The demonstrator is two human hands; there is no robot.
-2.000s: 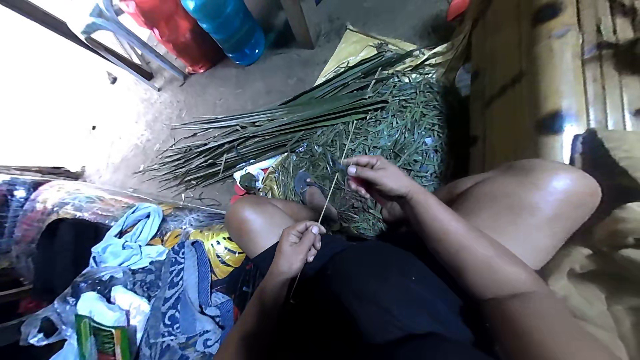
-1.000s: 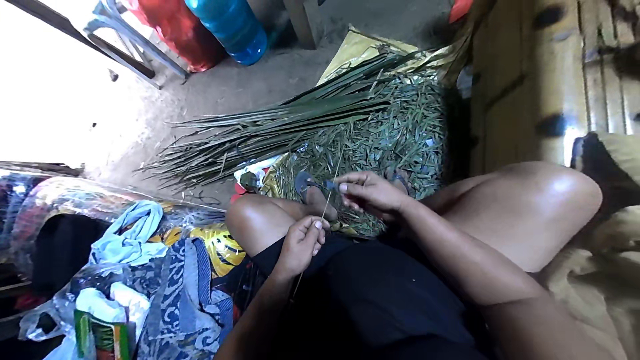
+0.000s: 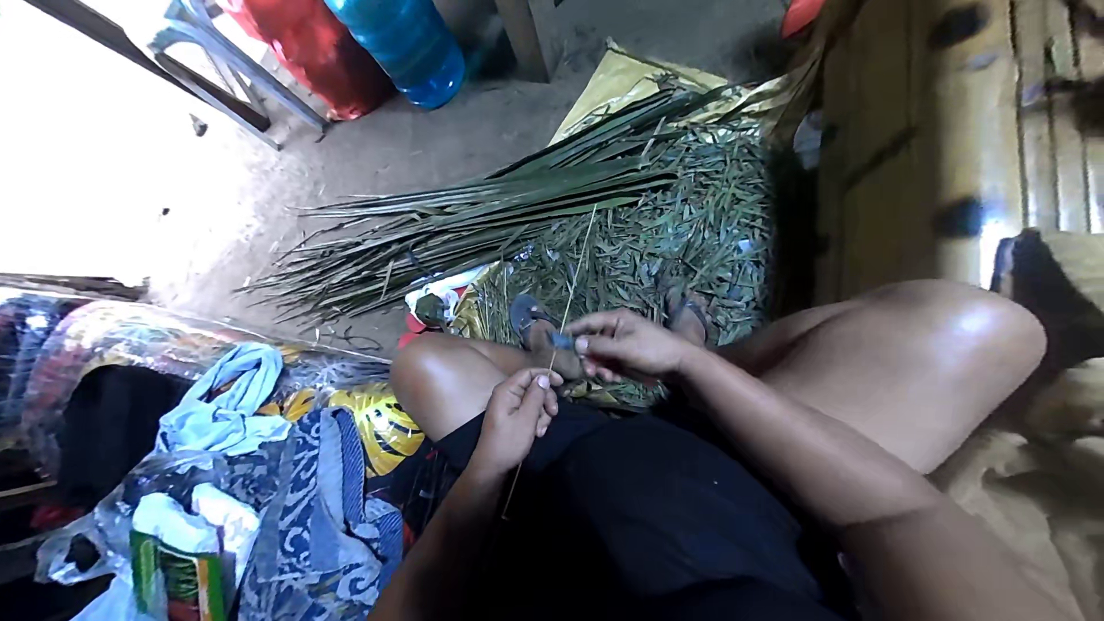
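Note:
My left hand (image 3: 521,412) pinches a thin leaf midrib (image 3: 576,274) between thumb and fingers; its lower end hangs below that hand over my dark shorts. Just above and to the right, my right hand (image 3: 628,345) holds a small bluish-grey piece (image 3: 562,341) against the midrib, perhaps a blade; its exact kind cannot be told. Beyond both hands lie long green palm leaf strips (image 3: 517,194), fanned out to the left. Short shredded leaf scraps (image 3: 707,216) are heaped around my sandalled feet.
Yellow sacking (image 3: 608,86) lies under the leaves. A bamboo bench (image 3: 897,172) stands at the right. Clothes, including a light blue cloth (image 3: 226,401), and plastic bags are piled at the left. A blue plastic container (image 3: 414,52), a red bag (image 3: 315,52) and a chair frame (image 3: 233,60) stand at the back.
My right hand has moved down and left, closer to my left hand, since the earliest frame. My left hand stays in nearly the same place on the midrib.

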